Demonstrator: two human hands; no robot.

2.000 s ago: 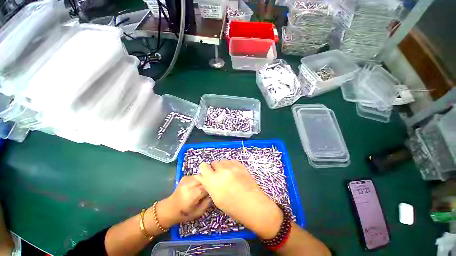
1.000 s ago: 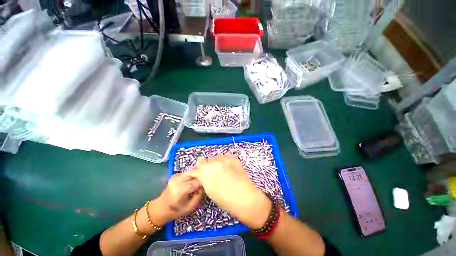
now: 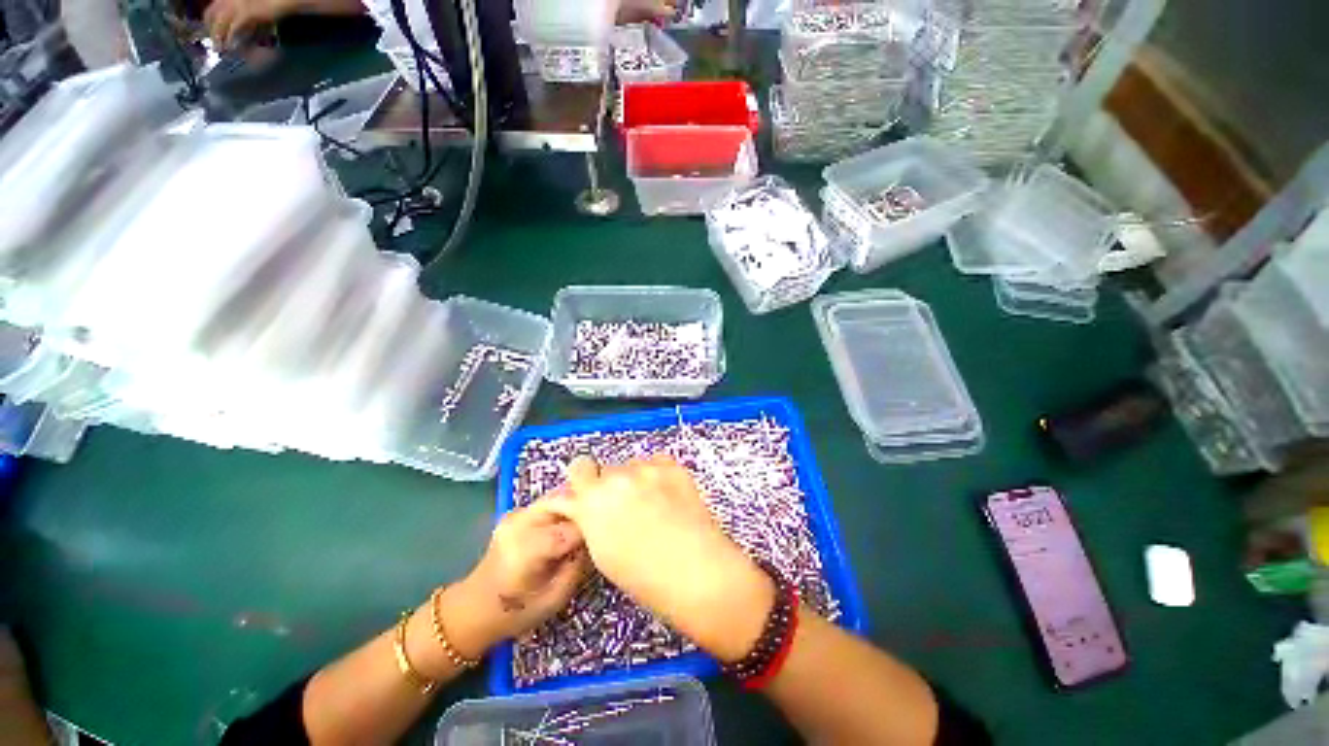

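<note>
A blue parts tray (image 3: pixel 834 547) lies in front of me. Short metal sleeves (image 3: pixel 605 630) fill its left and lower part, and thin metal pins (image 3: pixel 765 481) fill its right part. My left hand (image 3: pixel 535 561) and my right hand (image 3: pixel 649 528) meet over the left middle of the tray. The fingers of both are bent together and touch at the tips. What they hold is hidden between the fingers and too small to tell. A near clear box (image 3: pixel 685 714) with a few long rods is cut off by the bottom edge.
Behind the tray stand a clear parts box (image 3: pixel 637 382), a tilted open box (image 3: pixel 488 415) and a white packet box (image 3: pixel 770 241). A white stack (image 3: pixel 219 277) rises at left. A clear lid (image 3: pixel 899 372) and smartphone (image 3: pixel 1057 583) lie at right. Another person's hand (image 3: pixel 241 18) shows at top left.
The view has shifted since two seconds ago, so the bench sits further left in the picture. Both hands stay together over the tray. Another person's hand has come into view at the top left.
</note>
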